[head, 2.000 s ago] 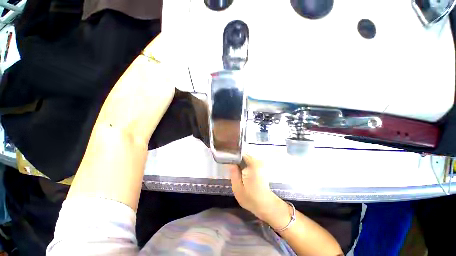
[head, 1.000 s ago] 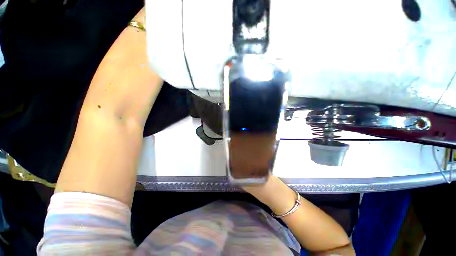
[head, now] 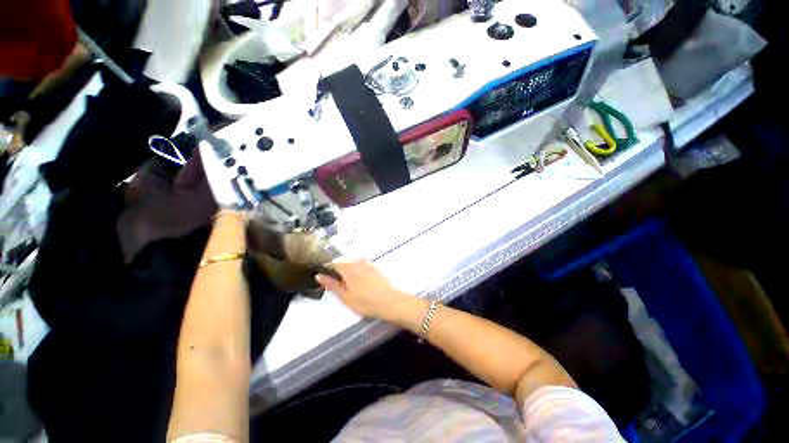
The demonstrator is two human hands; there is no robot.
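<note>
The black garment body (head: 86, 298) is piled left of the white sewing machine (head: 294, 130). A brown band (head: 298, 255) with fine ridges lies on the table below the machine head. My right hand (head: 359, 287) pinches the edge of the brown band between thumb and fingers. My left hand (head: 229, 221) is at the machine head's left end, on the cloth; its fingers are hidden behind the head, so its grip does not show. A duller brown piece (head: 164, 212) lies on the black cloth. The needle is not clearly visible.
A phone in a dark red case (head: 346, 180) is held to the machine by a black strap. Snips (head: 547, 160) and scissors with yellow and green handles (head: 612, 138) lie at the right. A blue crate (head: 692, 320) is on the floor right. A white loop (head: 166, 150) shows upper left.
The view has pulled back and turned, showing the whole machine and table. The metal guard no longer looms in front. My right hand, earlier mostly behind it, now shows on the brown band.
</note>
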